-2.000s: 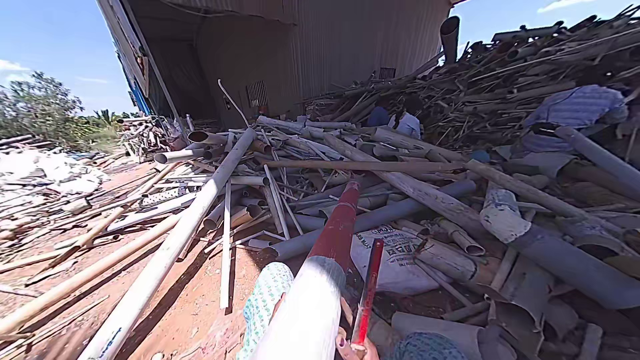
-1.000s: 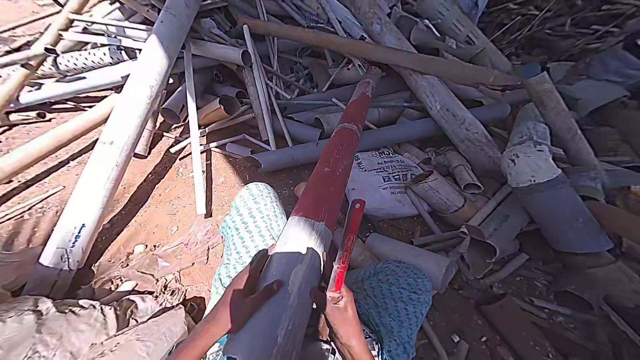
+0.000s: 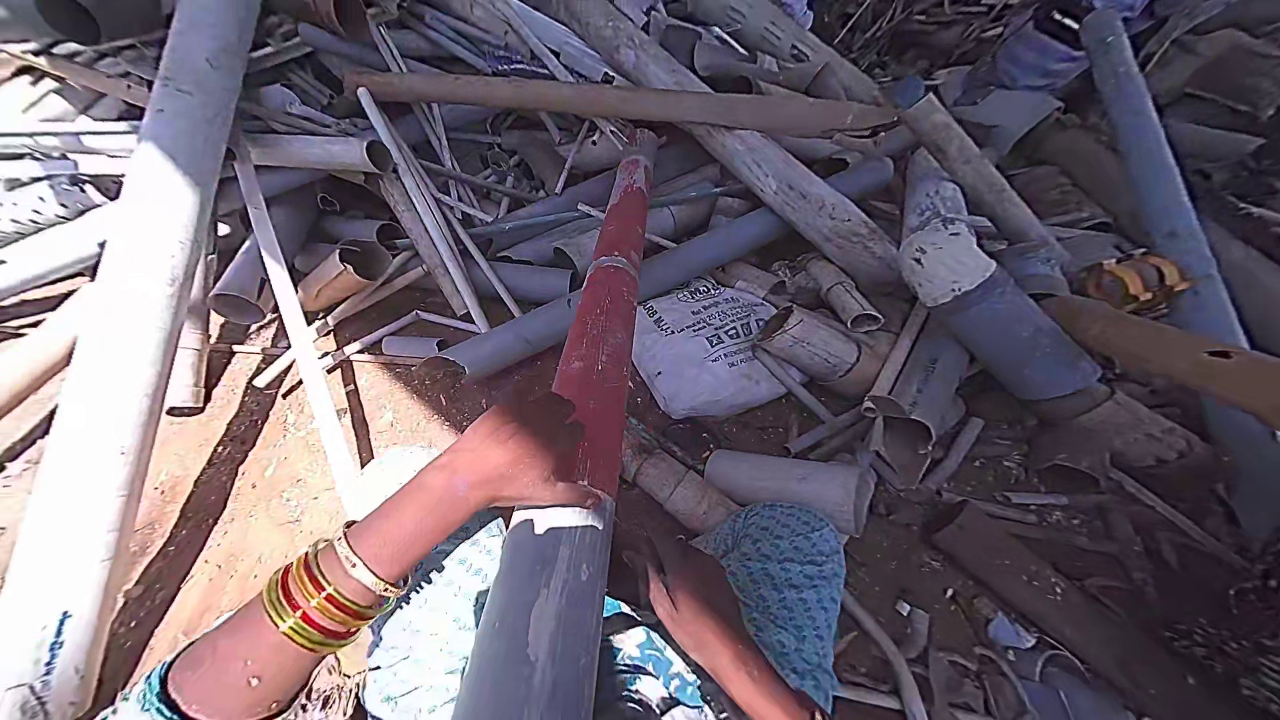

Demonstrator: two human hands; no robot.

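Observation:
A long plastic pipe, painted red (image 3: 602, 350) on its far part and grey near me, lies between my knees and points away into the heap. My left hand (image 3: 530, 450), with bangles on the wrist, rests over the pipe where the red meets the grey, its fingers around the far side. My right hand (image 3: 685, 590) is low on the right beside the grey part, in shadow; whether it holds anything cannot be made out. The red hacksaw blade or strip of the earlier frames does not show.
A thick white pipe (image 3: 150, 270) slants along the left. A brown pipe (image 3: 640, 103) crosses the heap ahead. A printed white sack (image 3: 700, 350) lies behind the red pipe. Cut pipe pieces (image 3: 790, 490) and a grey pipe with a pale collar (image 3: 1010, 320) are at the right.
My left hand has moved forward along the pipe, from the grey part to the red edge. The red strip beside my right hand is no longer seen. The view has tilted down.

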